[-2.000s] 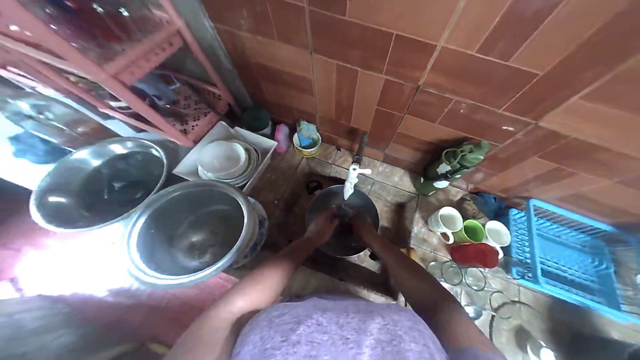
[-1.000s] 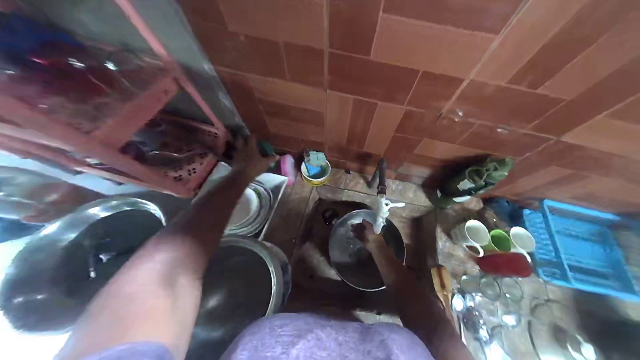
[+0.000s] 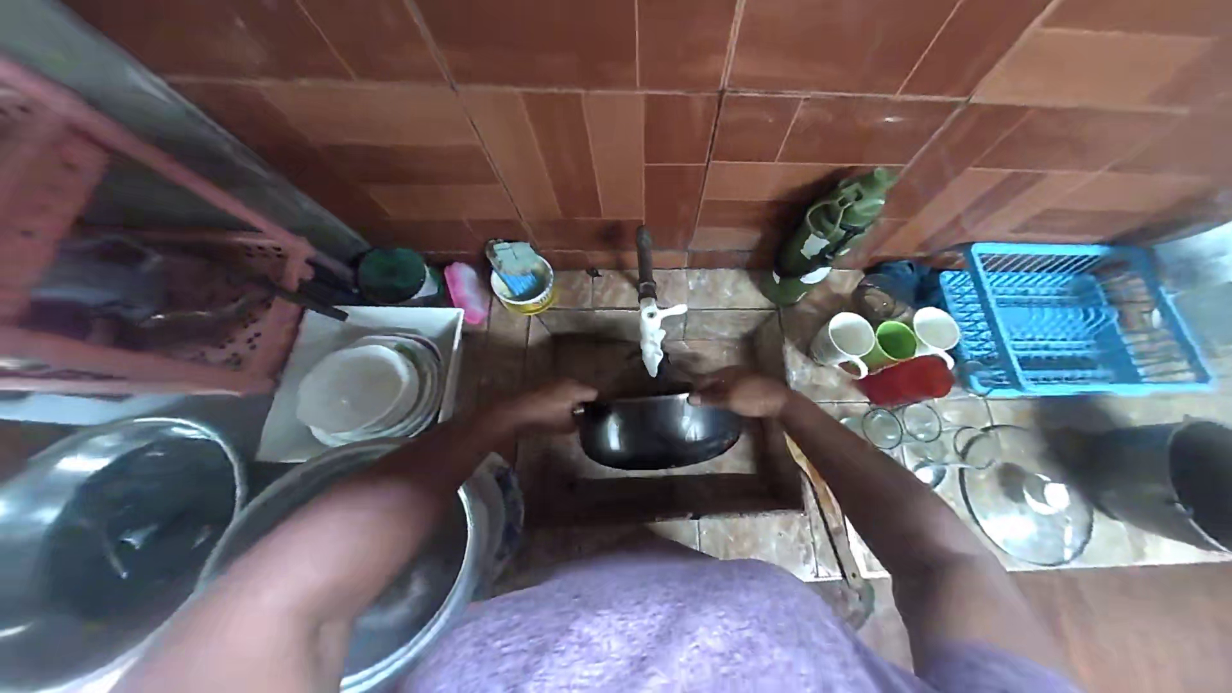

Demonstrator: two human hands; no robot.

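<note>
A dark metal pan (image 3: 660, 433) is tipped on its side over the tiled sink, its outer side towards me and its rim towards the wall. My left hand (image 3: 558, 404) grips the rim at its left end, and my right hand (image 3: 743, 393) grips it at the right. Just beyond the rim hangs the white tap (image 3: 652, 337) on a dark pipe. The inside of the pan is hidden from me, and whether water runs cannot be told.
Left stand large metal basins (image 3: 231, 472), a white tray (image 3: 289, 414) with stacked plates, and a pink rack (image 3: 260, 371). Right are mugs (image 3: 851, 337), a red cup (image 3: 907, 381), several glasses (image 3: 922, 422), a glass lid (image 3: 1025, 520), a blue dish rack (image 3: 991, 318) and a metal pot (image 3: 1136, 472).
My left hand has come back from beside the stacked plates to the pan. The pan, seen open side up one second ago, is now tilted towards the wall between both hands.
</note>
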